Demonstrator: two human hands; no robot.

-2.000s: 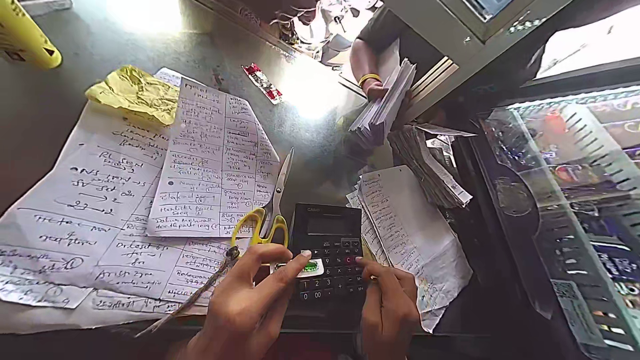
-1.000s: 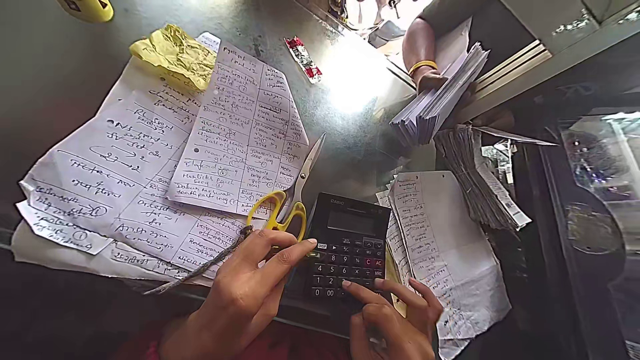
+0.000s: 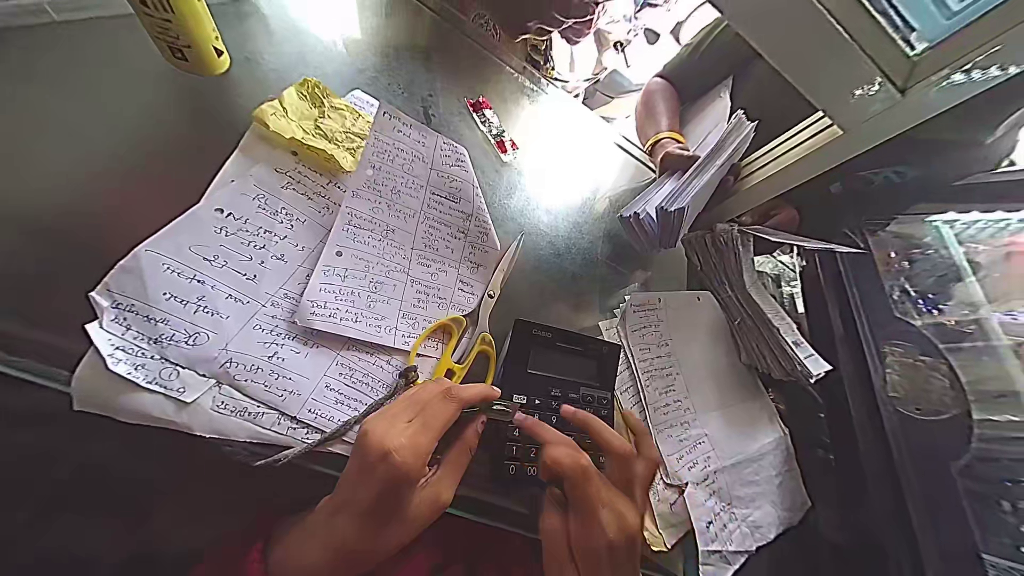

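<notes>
A black Casio desk calculator (image 3: 564, 364) lies at the table's near edge. Over its left side, my left hand (image 3: 400, 456) pinches a small dark object (image 3: 498, 410) between thumb and forefinger; its kind is unclear. My right hand (image 3: 588, 480) is over the calculator's keys, fingers spread, the index fingertip close to the small object. Yellow-handled scissors (image 3: 452, 352) with a dark cord on the handle lie just beyond my left hand, blades pointing away. Handwritten sheets (image 3: 392, 232) spread out to the left, and another handwritten sheet (image 3: 680, 384) lies right of the calculator.
Crumpled yellow paper (image 3: 316, 124) tops the left sheets. A red and white strip (image 3: 491, 128) lies farther back, a yellow container (image 3: 184, 36) at the far left. Across the table, another person's hand (image 3: 676, 156) holds a stack of papers (image 3: 688, 192). A paper bundle (image 3: 748, 304) is at the right.
My right index finger has moved from the lower calculator keys up toward the small object in my left hand. The view has shifted somewhat.
</notes>
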